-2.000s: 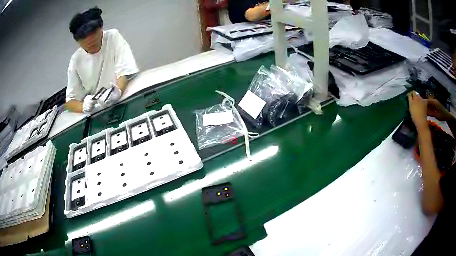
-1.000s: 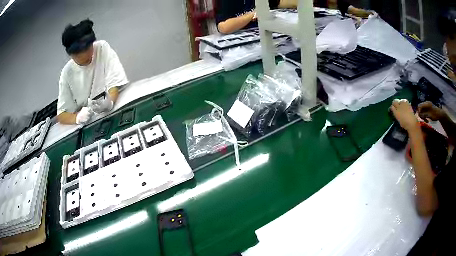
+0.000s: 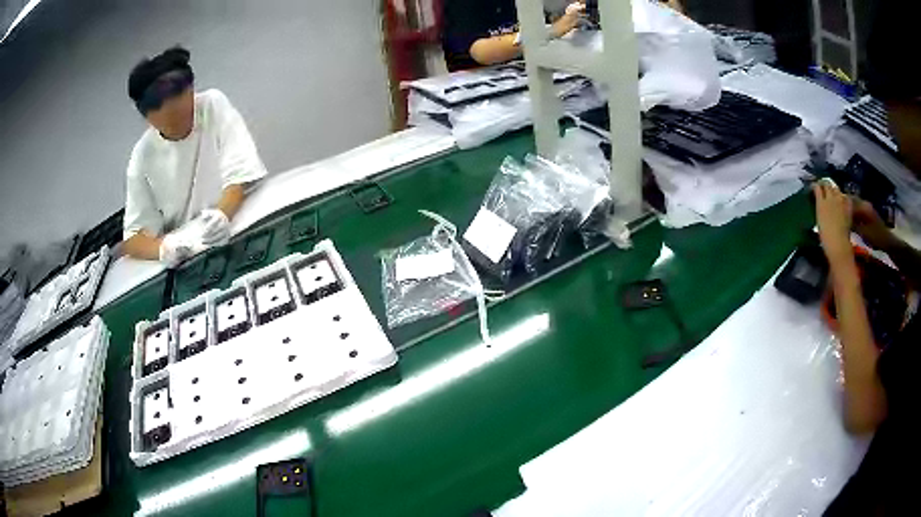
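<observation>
No hand of mine is clearly in view. A black phone case frame (image 3: 286, 477) with yellow dots lies on the green conveyor belt (image 3: 444, 404) at the bottom left of centre, its lower end cut off by the picture's edge. A second frame (image 3: 646, 295) lies on the belt right of centre, its camera end toward the back. A dark bit at the bottom edge near the middle is too cut off to tell. The white blister tray (image 3: 265, 382) lies left, dark parts in its back row and left front pocket.
Stacked white trays (image 3: 48, 404) stand at left. Plastic bags (image 3: 520, 227) and a white strap (image 3: 473, 273) lie mid-belt by a pale upright frame (image 3: 626, 121). A gloved worker (image 3: 192, 162) sits back left; another's arm (image 3: 853, 323) is right, beside an orange bin (image 3: 877, 298). White sheet (image 3: 697, 424) covers the near edge.
The frames on the belt have shifted left; the near one is now partly below the picture's edge. The far worker's gloved hands now hold no visible part. More frames show in the back row.
</observation>
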